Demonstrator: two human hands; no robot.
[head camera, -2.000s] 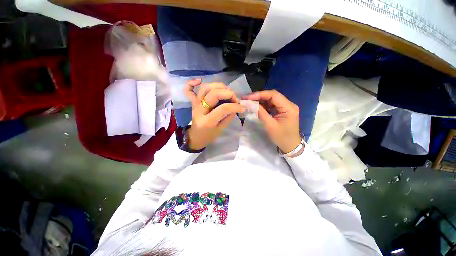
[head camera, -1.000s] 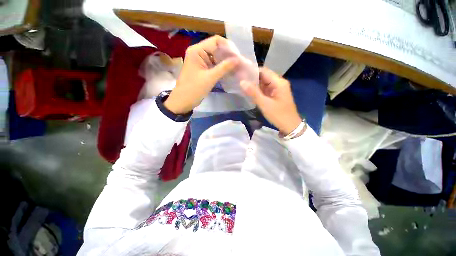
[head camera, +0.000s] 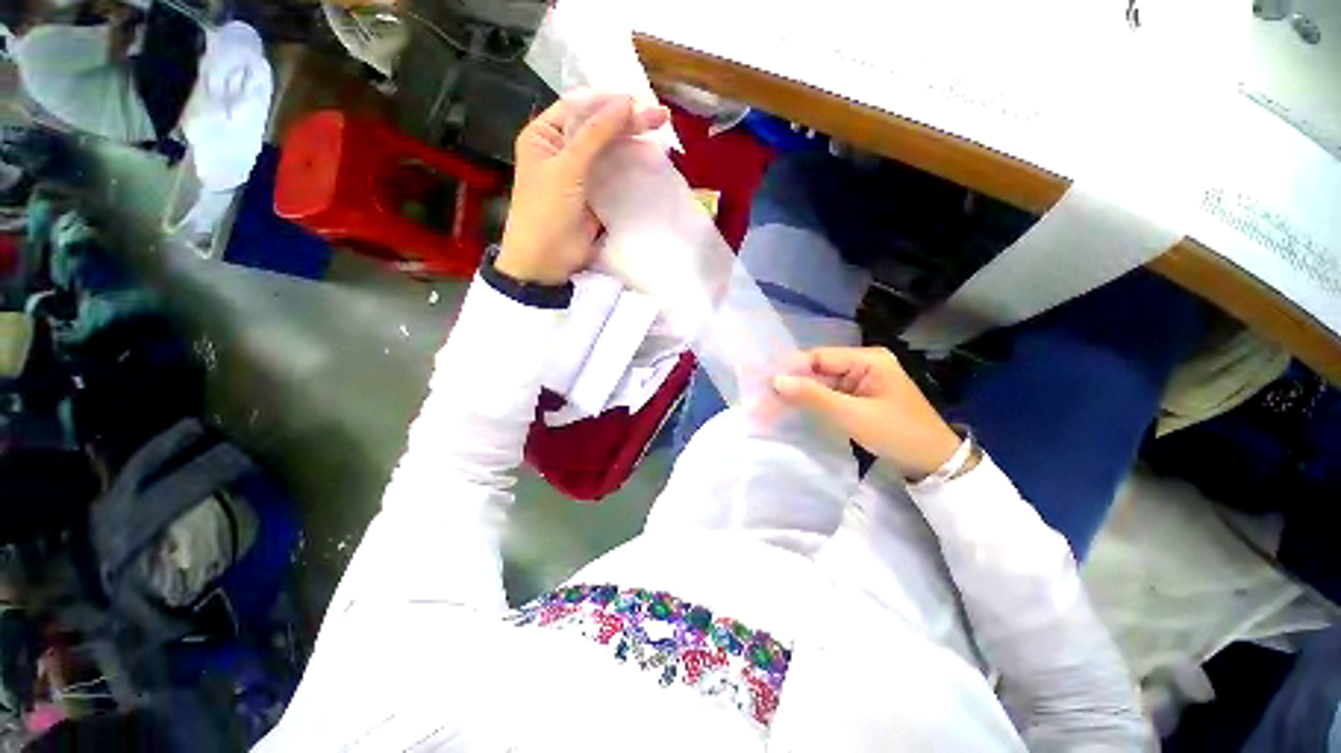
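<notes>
A sheer whitish strip (head camera: 680, 253) is stretched slantwise between my two hands above my lap. Skin and clothes show through it. My left hand (head camera: 566, 177) grips its upper end near the table's left corner, the strip lying over the palm and fingers. My right hand (head camera: 865, 405) pinches its lower end between thumb and fingertips, over my lap. An opaque white fabric strip (head camera: 1052, 258) hangs over the wooden table edge to the right of the sheer strip, apart from my hands.
The white table (head camera: 941, 74) with a wooden edge runs across the upper right, with printed ruler marks. White cut pieces (head camera: 615, 346) lie in a red container below my left wrist. A red stool (head camera: 368, 191) stands at the left. A cream fabric pile (head camera: 1191, 574) lies at the right.
The view has swung to the left. My hands have moved apart, and the sheer strip, bunched between them before, is now drawn out. My right hand is lower, over my lap.
</notes>
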